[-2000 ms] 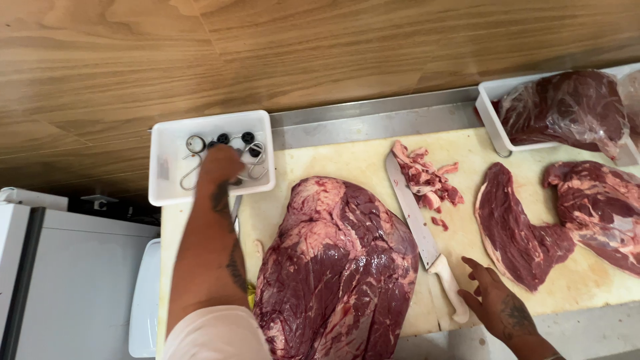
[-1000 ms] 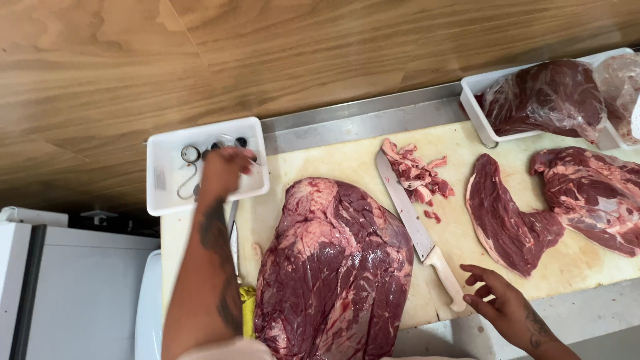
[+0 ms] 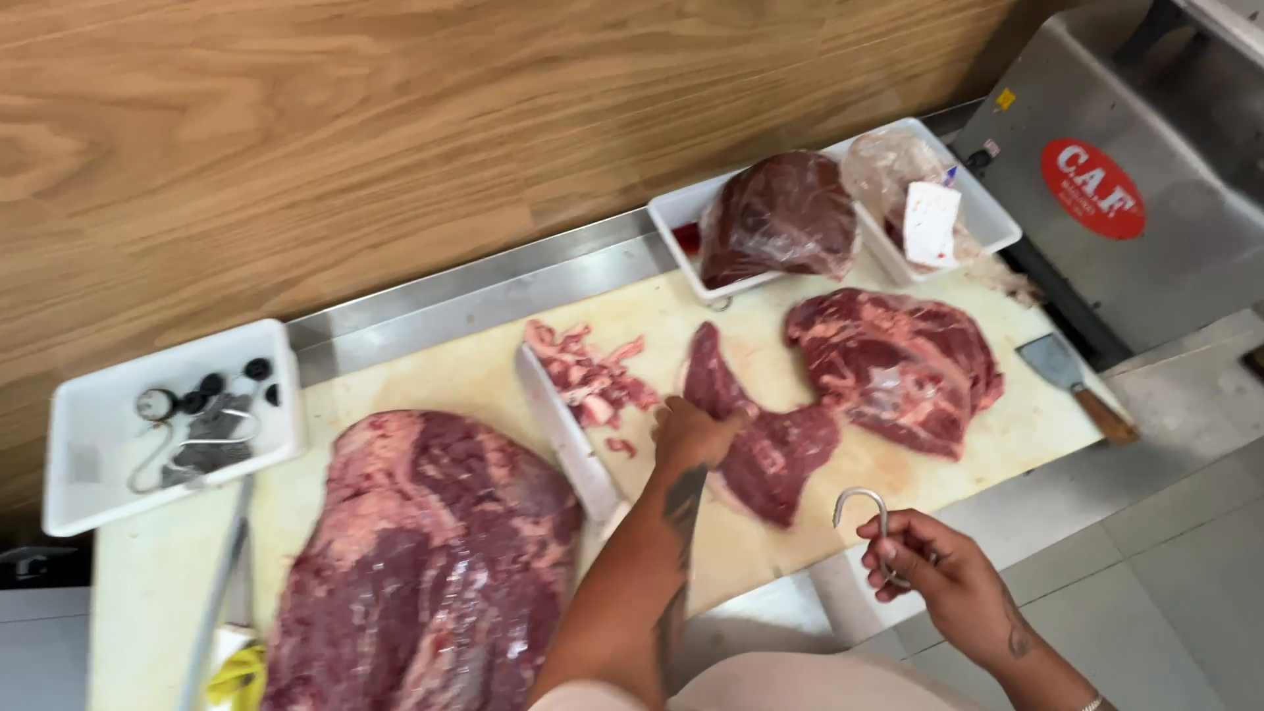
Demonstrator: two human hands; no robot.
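Held up in my right hand [image 3: 913,568] is a metal S-hook [image 3: 861,502], over the board's near edge. My left hand [image 3: 696,433] reaches down onto the tapered piece of raw meat [image 3: 775,454]; its fingertips are partly hidden, so its grip cannot be told. Left of it lie a pile of meat trimmings [image 3: 592,380] and a knife [image 3: 568,430], whose handle my left forearm covers. A large slab of raw beef [image 3: 425,563] fills the board's left part. Another cut of meat [image 3: 899,370] lies to the right.
A white tray [image 3: 74,454] at left holds hooks and black round pieces. Bagged meat [image 3: 785,217] lies in a white tub [image 3: 681,262] at the back. A scraper [image 3: 1071,380] rests by the steel machine [image 3: 1116,148]. A long rod-like tool [image 3: 219,592] lies beside the slab.
My left hand has left the white tray and moved right to the tapered meat. My right hand, empty before, now holds an S-hook. The view has swung right.
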